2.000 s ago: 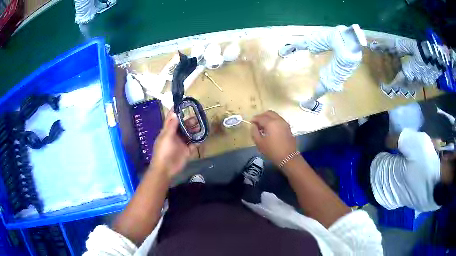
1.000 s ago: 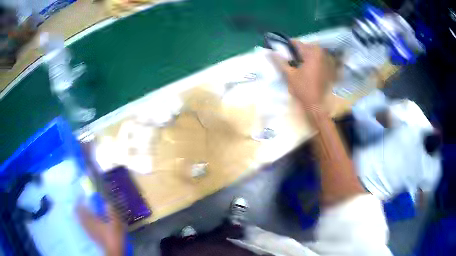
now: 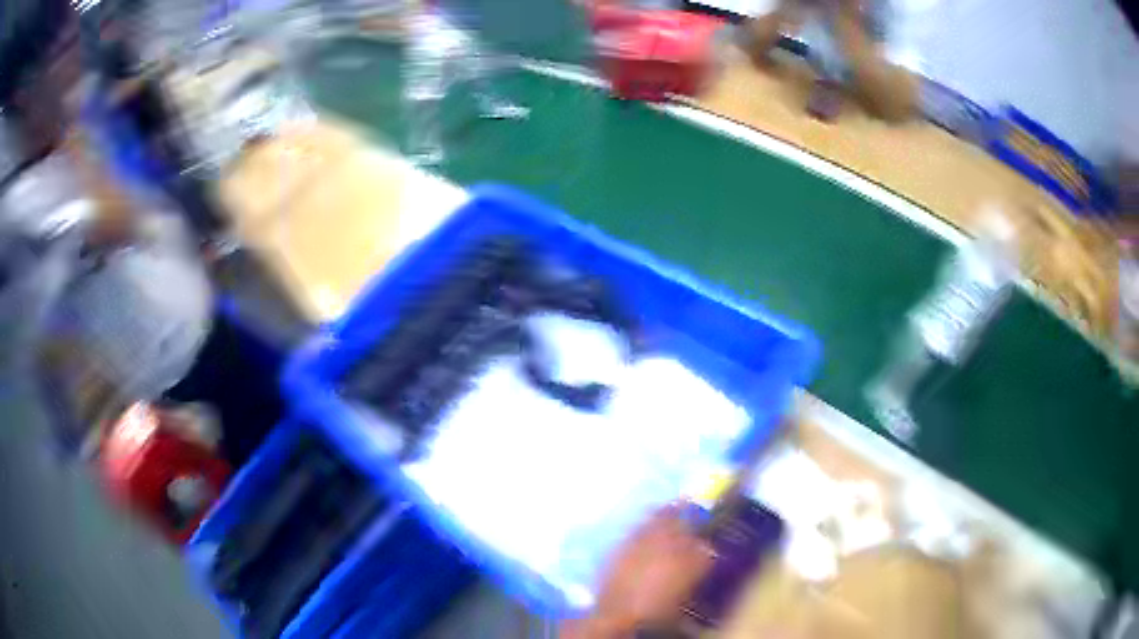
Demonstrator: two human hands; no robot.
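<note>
The view is strongly blurred. My left hand (image 3: 656, 568) is at the bottom, over the near right edge of the blue bin (image 3: 500, 200) and beside the phone; its fingers are too blurred to tell if they hold anything. My right hand is out of view. In the bin, rows of black sashes (image 3: 437, 331) lie along the far left side, and a loose curved black sash (image 3: 581, 393) lies on the white liner sheet (image 3: 500, 468).
A white-clothed lower body (image 3: 956, 306) lies on the green belt (image 3: 749, 225); another (image 3: 437, 63) is farther left. The purple phone (image 3: 737, 556) and white pieces (image 3: 818, 499) are right of the bin. Another blue bin (image 3: 387, 587) is below, with a person (image 3: 138, 312) and red stool (image 3: 162, 468) left.
The view has swung left, bringing the bin to the middle. My right hand, earlier holding a black ring over the bench's right part, has left the picture. My left hand remains by the bin's edge.
</note>
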